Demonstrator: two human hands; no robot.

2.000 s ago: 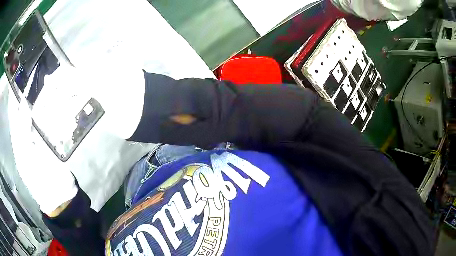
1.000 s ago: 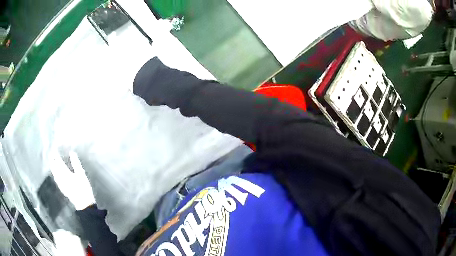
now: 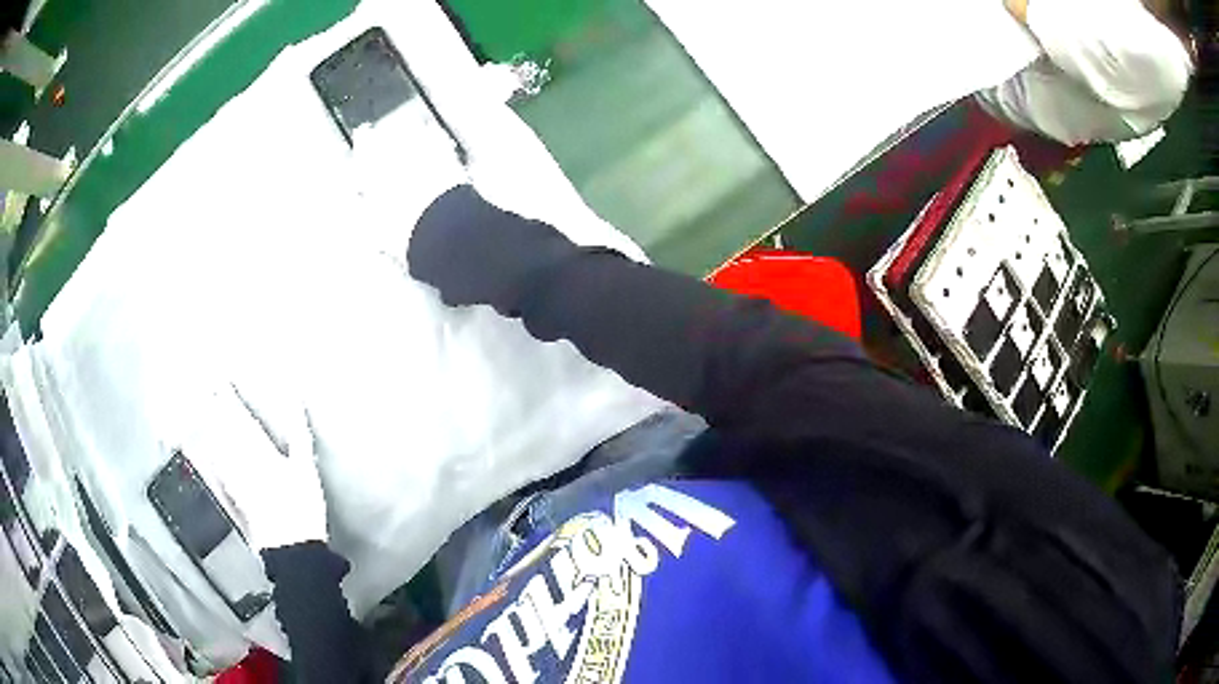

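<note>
A dark phone frame (image 3: pixel 368 83) lies at the upper left of the white cloth (image 3: pixel 441 361). My gloved right hand (image 3: pixel 408 167) is at its near end and covers part of it. The white glove blends with the cloth, so its grip cannot be made out. A second phone frame (image 3: pixel 201 508) lies on the cloth at the lower left. My gloved left hand (image 3: pixel 278 474) is beside its right edge, thumb and fingers apart, partly hiding that edge.
Slotted trays with dark frames (image 3: pixel 38 588) show at the left edge. A green surface (image 3: pixel 642 147) and white mat (image 3: pixel 829 80) lie beyond. A red stool or bin (image 3: pixel 802 287) and a white tray with dark frames (image 3: pixel 1023 307) are at right. Another person's white sleeve (image 3: pixel 1096 67) is at top right.
The frame held up close to me earlier now lies farther away on the cloth by my right hand. My left hand is now apart from it, beside the other frame. The view has shifted.
</note>
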